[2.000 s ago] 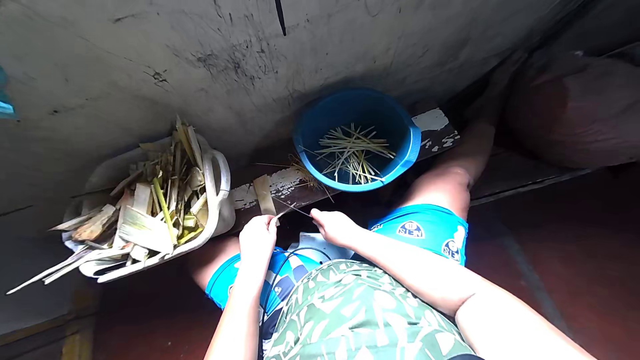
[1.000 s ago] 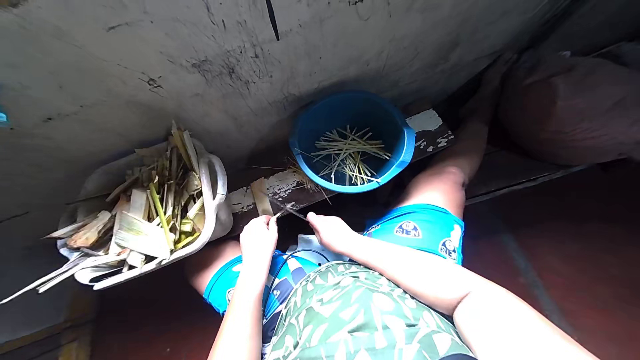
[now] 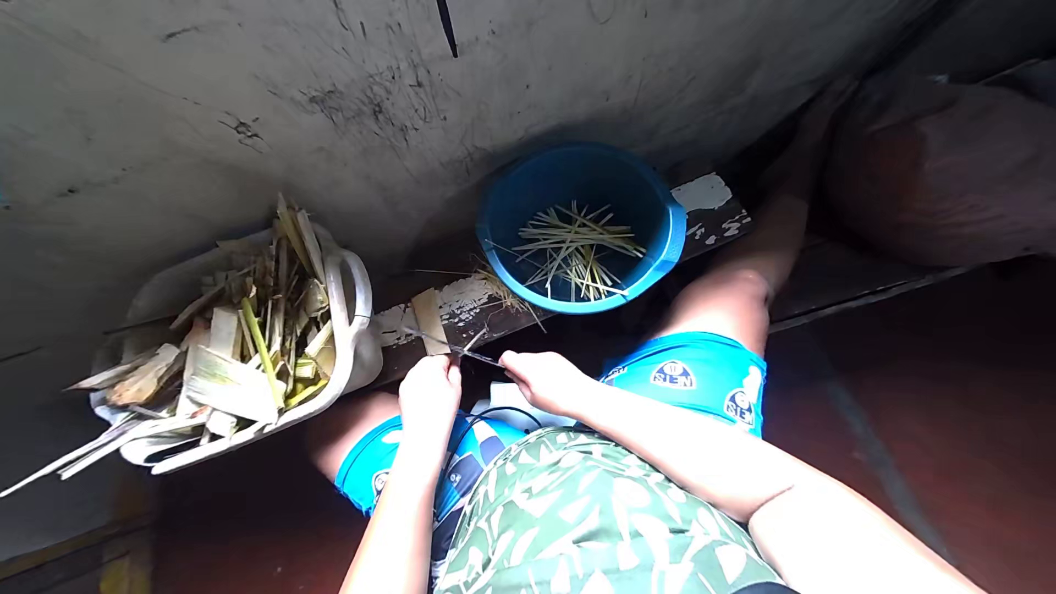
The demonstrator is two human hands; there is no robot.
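My left hand (image 3: 431, 388) is closed on a piece of pale dried plant stalk (image 3: 430, 322), which stands up from the fist in front of me. In my right hand (image 3: 544, 379) is a thin dark knife (image 3: 472, 354), its blade pointing left across the stalk piece. A small thin sliver sticks up beside the blade. Beyond the hands, a blue plastic basin (image 3: 676, 239) holds a loose heap of thin pale-green strips (image 3: 582, 247). On the left, a white plastic basket (image 3: 351, 318) is heaped with dried stalk and husk pieces (image 3: 235, 384).
A wooden bench (image 3: 396, 355) with peeling white paint runs under the basin. Thin fibres (image 3: 507, 293) lie at the basin's near edge. Behind stands a scuffed grey wall (image 3: 330, 124). A large reddish-brown sack-like bundle (image 3: 949, 173) sits at the right, past my leg.
Both hands stay close together in front of my lap, with the blade still across the stalk piece. A small sliver now shows upright by the blade.
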